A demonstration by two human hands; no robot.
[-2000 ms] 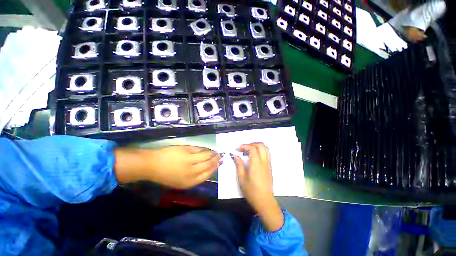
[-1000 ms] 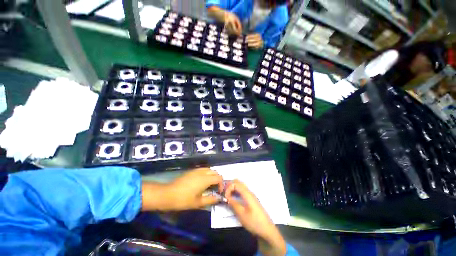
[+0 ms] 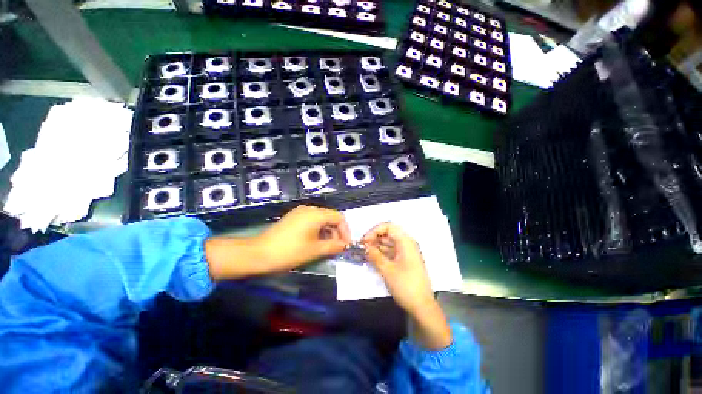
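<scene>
My left hand (image 3: 289, 240) and my right hand (image 3: 396, 258) meet fingertip to fingertip over the white sheet (image 3: 427, 235) at the table edge. Between them they pinch a small silvery component (image 3: 356, 249), mostly covered by the fingers. Both hands are bare. Beyond them lies a glossy black blister tray (image 3: 289, 202) with a grid of square pockets. Silver-white parts with round dark centres sit in the pockets, such as one near the front (image 3: 264, 187). Some parts sit turned in their pockets.
Loose white sheets (image 3: 73, 165) lie at left. A tall stack of black trays (image 3: 585, 177) with a shiny clear strip stands at right, beside a dark flat object (image 3: 479, 202). Two more filled trays lie beyond, one at upper right (image 3: 454, 55). A metal post (image 3: 85, 46) rises at upper left.
The view has tilted down since one second ago, so the person across the table has left the picture. Both hands remain together over the sheet, with the component now showing more between the fingertips.
</scene>
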